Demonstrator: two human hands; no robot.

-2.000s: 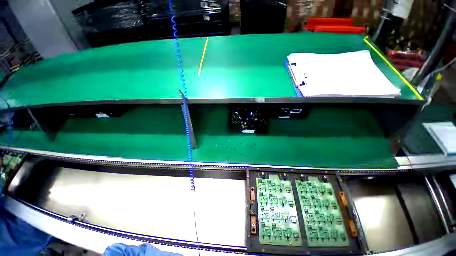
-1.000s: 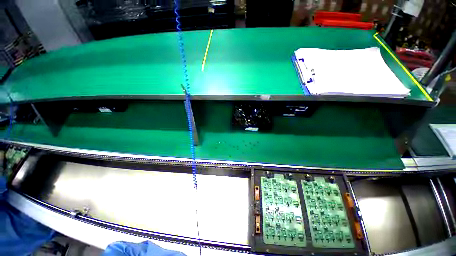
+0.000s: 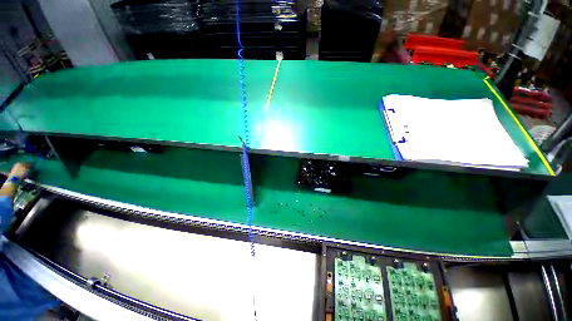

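Neither of my hands is in view. A dark pallet (image 3: 386,291) lies on the conveyor at the lower right, its near end cut off by the bottom edge. It holds two pale green PCB panels side by side, a left panel (image 3: 359,289) and a right panel (image 3: 414,292). An orange-brown clamp (image 3: 446,297) shows on its right side. Small dark components (image 3: 301,208) lie scattered on the green mat. A black bin (image 3: 323,175) of dark shiny parts stands behind them, partly under the shelf.
Another person's hand (image 3: 21,170) and blue sleeve (image 3: 22,285) are at the far left. A blue coiled cord (image 3: 246,113) hangs across the view. White papers (image 3: 455,130) lie on the upper shelf (image 3: 175,94). The conveyor rail (image 3: 188,219) runs in front of the mat.
The view has tilted up, so bench and pallet sit lower. The blue cloth at the bottom edge has left the picture. The other person's hand has appeared at the far left.
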